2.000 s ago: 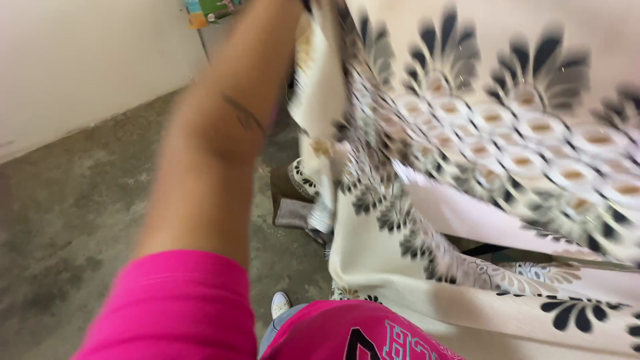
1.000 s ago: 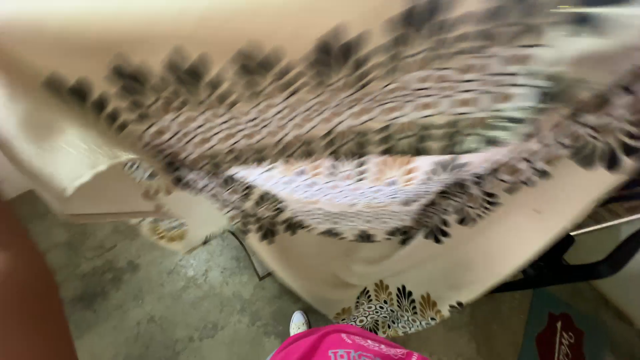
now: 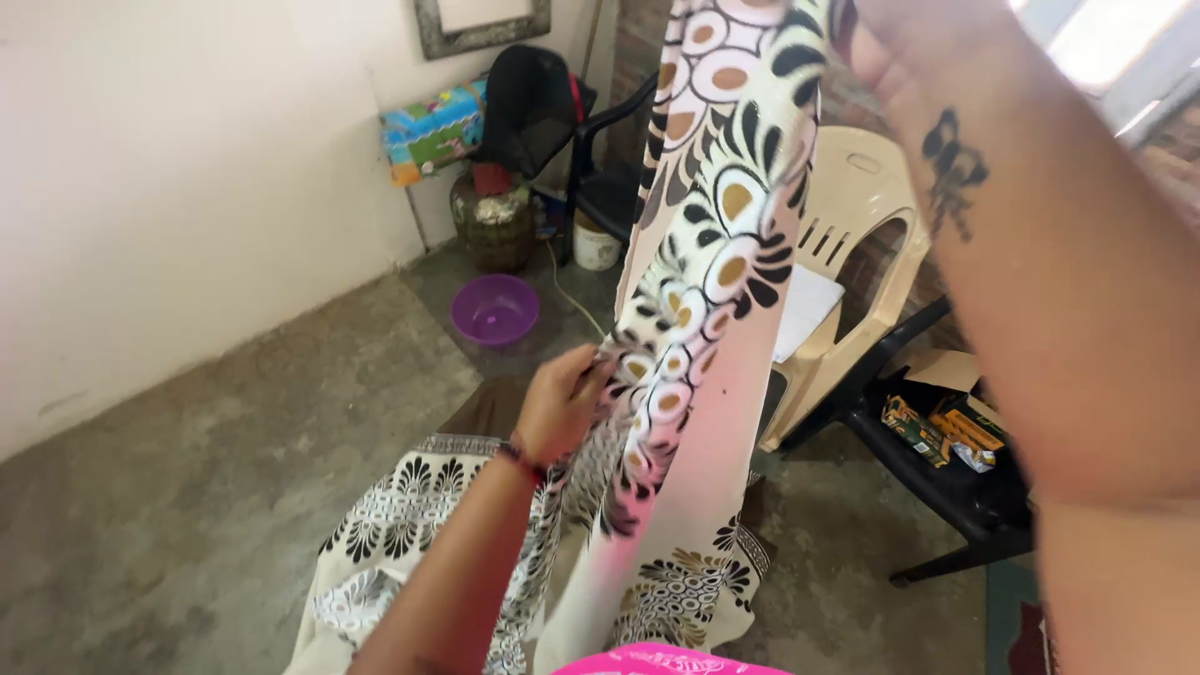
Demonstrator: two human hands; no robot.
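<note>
A long cream cloth (image 3: 722, 403) printed with black leaves and brown-centred ovals hangs in folds down the middle of the head view. My left hand (image 3: 564, 398), with a dark bracelet at the wrist, grips the cloth's left edge about halfway down. Higher up, my right hand (image 3: 877, 47) holds the top of the cloth near the upper edge of the view; its fingers are partly hidden. The lower part of the cloth spreads wide at the bottom, low over the floor.
A purple basin (image 3: 495, 310) sits on the concrete floor (image 3: 234, 469) near a rusty gas cylinder (image 3: 492, 220) and a white bucket (image 3: 595, 246). A beige plastic chair (image 3: 867, 187) stands behind the cloth. At right, a black chair (image 3: 947, 478) bears an open cardboard box (image 3: 937, 370) with small packages.
The cloth was spread wide across the view a second ago and now hangs gathered in a narrow length. Both my hands have come into view on it. The view has swung to the room's corner.
</note>
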